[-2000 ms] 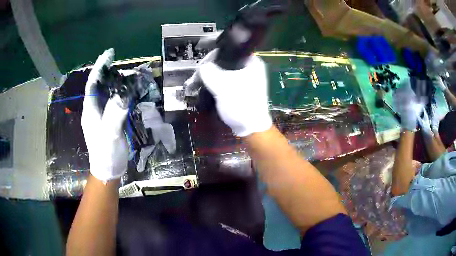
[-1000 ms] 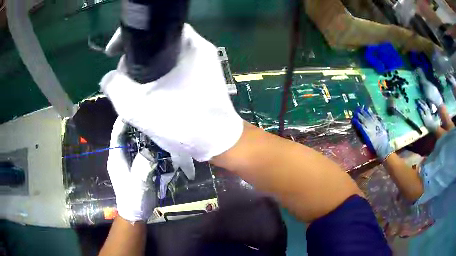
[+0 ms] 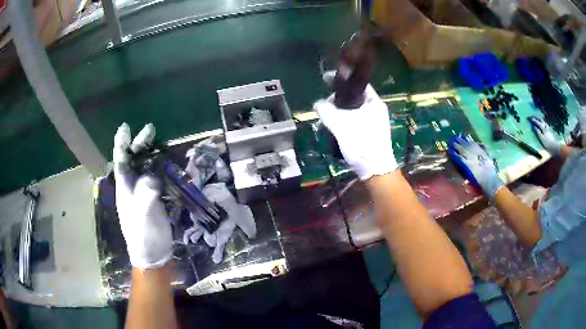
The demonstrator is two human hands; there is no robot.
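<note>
My left hand (image 3: 141, 209), in a white glove, holds a long, narrow dark workpiece (image 3: 189, 196) over the black mat at the left. The workpiece slants down to the right above grey-white spare gloves (image 3: 239, 217). My right hand (image 3: 363, 132), also white-gloved, is shut around a dark power screwdriver (image 3: 355, 74), blurred at its upper end, right of the screw feeder. The light grey screw feeder (image 3: 260, 138) stands between my hands, with a small red switch on top and a pickup block in front. The screwdriver's tip cannot be made out.
A pale strip tool (image 3: 238, 277) lies at the bench front edge. A rail unit (image 3: 27, 238) lies on the cream surface at far left. A crumpled cloth (image 3: 207, 160) is left of the feeder. At right, a co-worker's gloved hand (image 3: 477, 164) rests near black parts, blue items and cardboard.
My right hand with the screwdriver has moved right, away from above my left hand, uncovering the feeder. The workpiece now shows slanting to the right. A rail unit is visible at far left.
</note>
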